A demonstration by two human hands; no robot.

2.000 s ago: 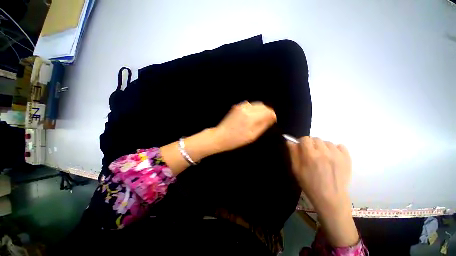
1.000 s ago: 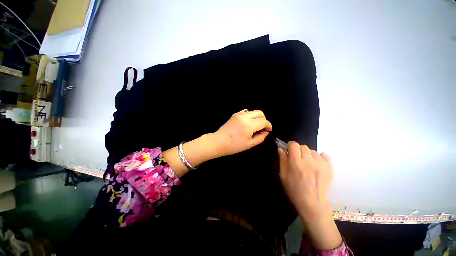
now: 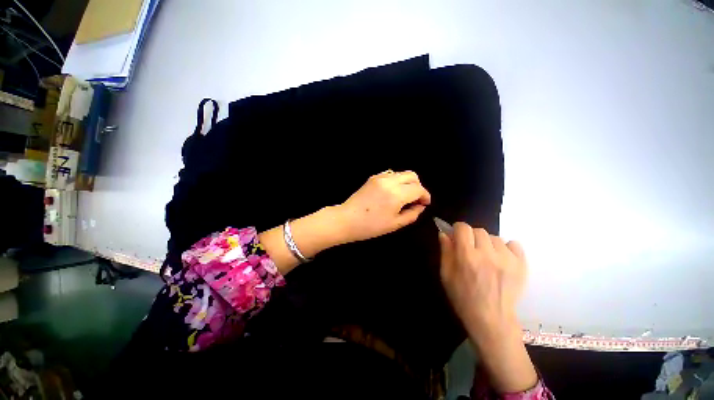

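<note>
A black garment (image 3: 337,133) lies spread on the white table, with a narrow black loop (image 3: 207,117) sticking out at its upper left. My left hand (image 3: 387,205) is over the garment, its thumb and fingertips pinched together on the cloth or a thread; which of these is too dark to tell. My right hand (image 3: 483,273) is just right of it, closed around thread snips (image 3: 443,226). Only their pale metal blades show, pointing up and left toward my left fingertips. The hands do not touch.
The white table (image 3: 603,156) has a measuring strip (image 3: 611,341) along its near edge. Papers with a yellowish sheet (image 3: 109,51) lie at the far left corner. Below them are boxes (image 3: 64,148), a dark blue object (image 3: 95,129) and a white control box with red buttons (image 3: 60,216).
My right hand has moved left and slightly down with the snips, closer to my left hand. My left hand has moved slightly, and its fingertips now pinch lower. The view has shifted a little.
</note>
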